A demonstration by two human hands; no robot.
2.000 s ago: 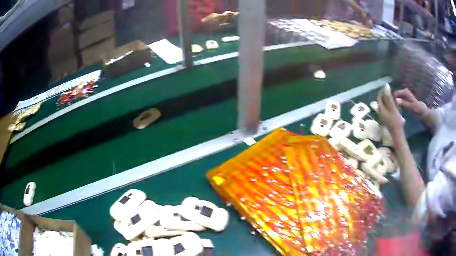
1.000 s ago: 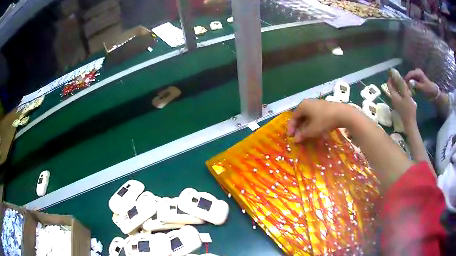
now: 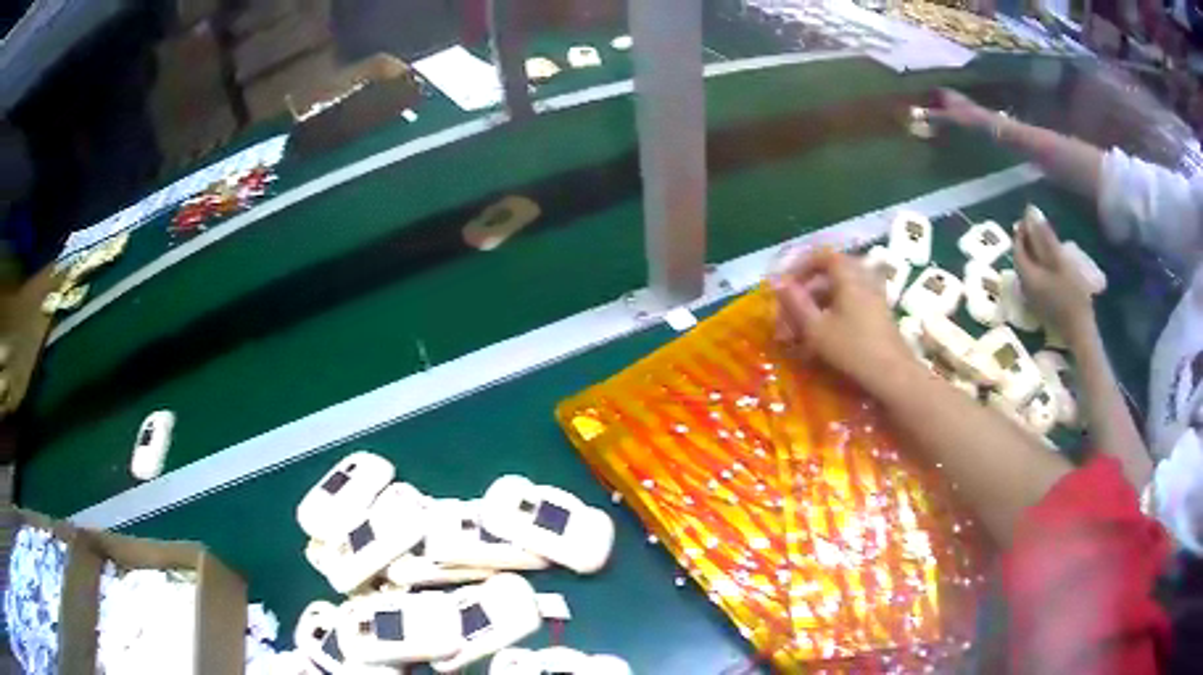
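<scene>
My right hand, in a red sleeve, reaches in from the right over the far corner of the orange pack. Its fingers are bent close together, and whether they grip the pack or a film is too blurred to tell. The pack lies flat and shiny, with red streaks and tiny white dots. My left hand is not in view. Cream housings with dark squares lie in an overlapping pile left of the pack.
A divided cardboard box holds white and bluish pieces at lower left. A metal rail and post border the green conveyor, which carries single housings. At right, another person's hands are near clustered housings.
My right hand came in from the right over the pack and has since shifted slightly at its far corner. Conveyor housings moved right. The other person's one hand now reaches over the conveyor.
</scene>
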